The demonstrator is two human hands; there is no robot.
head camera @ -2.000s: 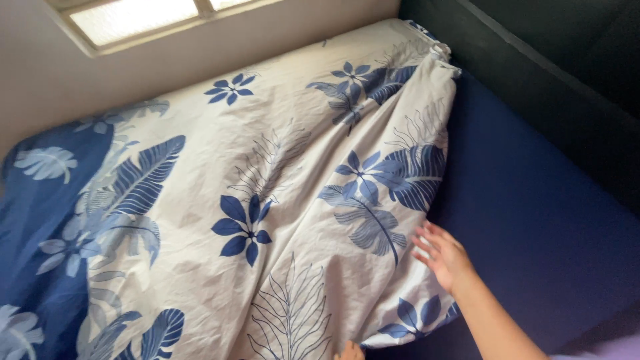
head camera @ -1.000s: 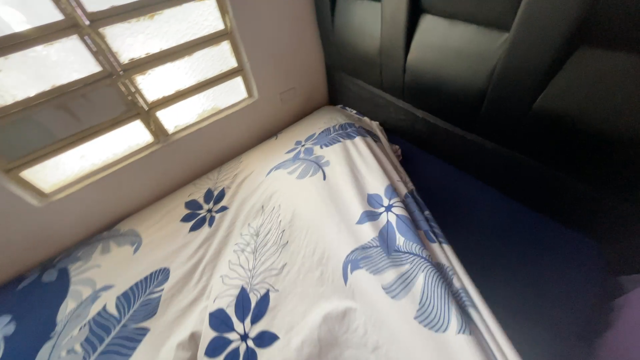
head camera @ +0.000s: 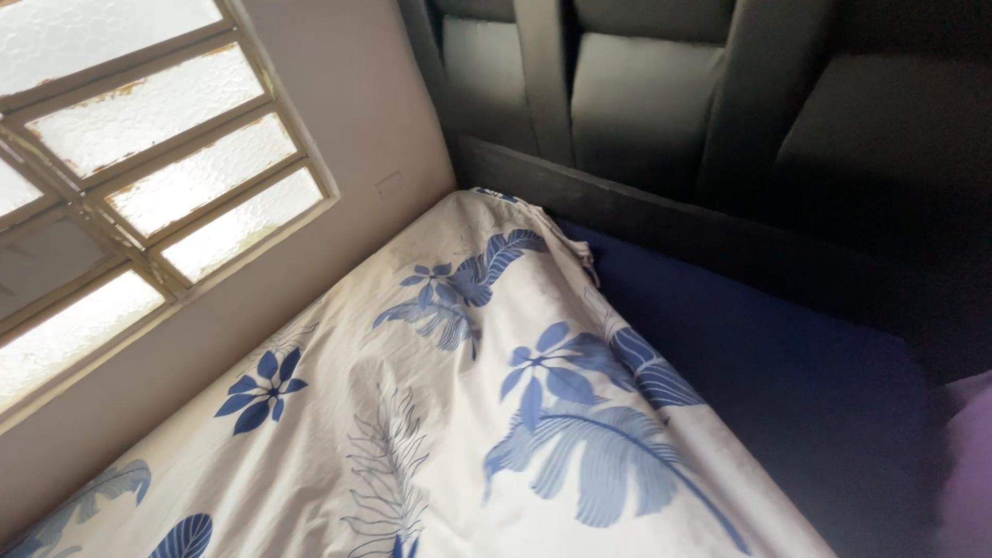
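Observation:
A white bed cover (head camera: 465, 372) printed with blue leaves and flowers lies across the bed, with loose folds running along it. Its bunched far corner touches the wall near the headboard. Along the cover's right edge, a dark blue fitted sheet or mattress surface (head camera: 744, 349) lies exposed. Neither my left hand nor my right hand shows in the head view, so what they hold or touch is hidden.
A black padded headboard (head camera: 643, 108) rises behind the bed. On the left, a metal-framed window (head camera: 186, 178) with textured panes sits in the wall (head camera: 356, 132). Purple fabric (head camera: 969, 465) shows at the right edge.
Both hands, seen at the cover's right edge two seconds ago, are out of view. The view has swung up toward the window and headboard. The cover's right edge lies in different folds.

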